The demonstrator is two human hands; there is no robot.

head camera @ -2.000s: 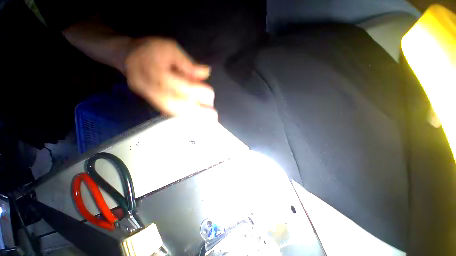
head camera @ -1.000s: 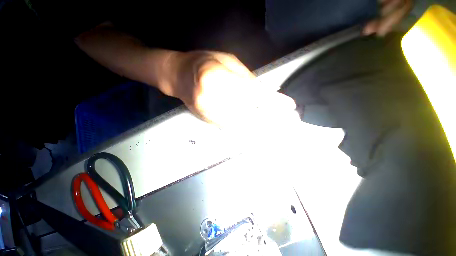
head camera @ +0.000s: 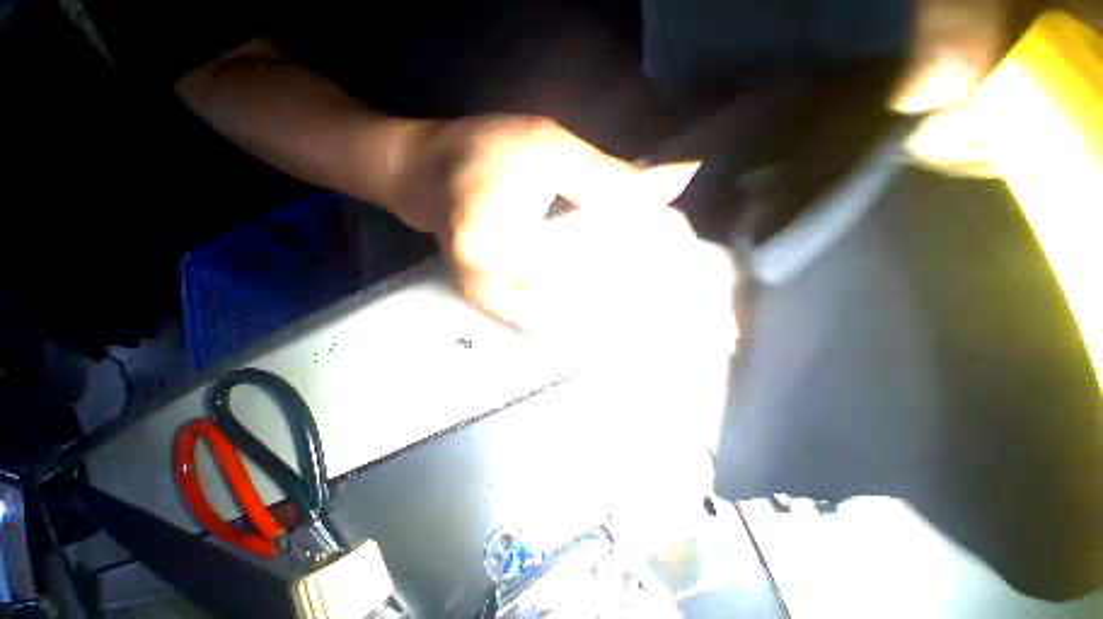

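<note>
A large dark cloth piece [head camera: 871, 363] hangs over the right part of the pale table, with a lighter narrow edge strip [head camera: 823, 230] running up to my left hand. My left hand [head camera: 950, 73], at the top right, is blurred, cut off by the frame and partly behind the yellow shape; it is closed on the cloth's upper edge. My right hand [head camera: 581, 230], reaching in from the upper left, is washed out by glare. Its fingers meet the cloth's left side, but the glare hides any grip. The shiny presser foot area [head camera: 569, 574] is at the lower centre.
Scissors with one red and one dark green handle [head camera: 296, 453] lie lower left, blades toward a cream block [head camera: 345, 586]. A blue basket [head camera: 260, 284] is below the table edge. A bright yellow shape [head camera: 1058, 157] stands at the right edge. Dark bits lie along the cloth's lower edge.
My left hand has come into view at the top right. My right hand has moved right from its first position. The cloth has been shifted and turned, and its left side now meets my right fingers.
</note>
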